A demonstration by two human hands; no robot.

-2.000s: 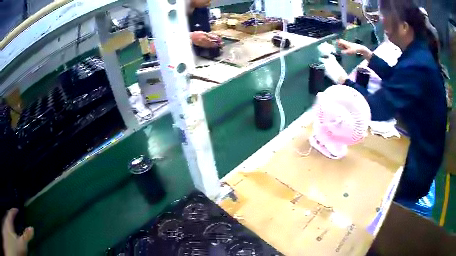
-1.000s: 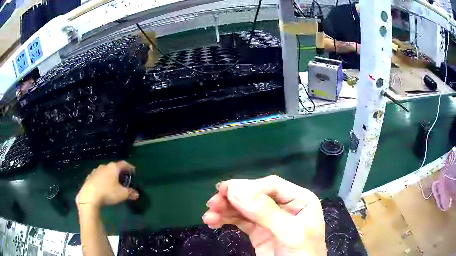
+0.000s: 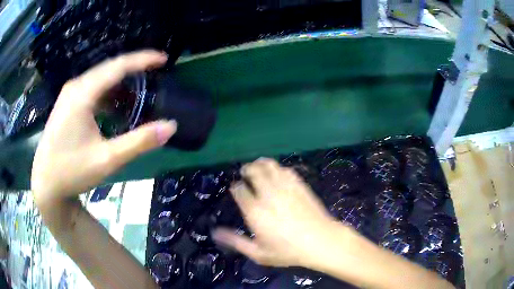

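My left hand is at the left, above the green belt. Its thumb and fingers are around a black cylindrical unit, which is tilted on its side with its ringed, shiny end towards the palm. My right hand is over the glossy black blister tray, with fingers bent down among the round pockets. It is blurred, and whether it holds anything cannot be told. The tray has rows of round pockets; filled and empty ones look alike.
The green conveyor belt runs behind the tray. Stacked black trays stand beyond it. A white metal upright is at the right, with a dark unit beside it. Printed sheets lie at left, cardboard at right.
The view has swung left and down over the tray. My left hand has raised the black unit off the belt and tilted it. My right hand has gone down to the tray.
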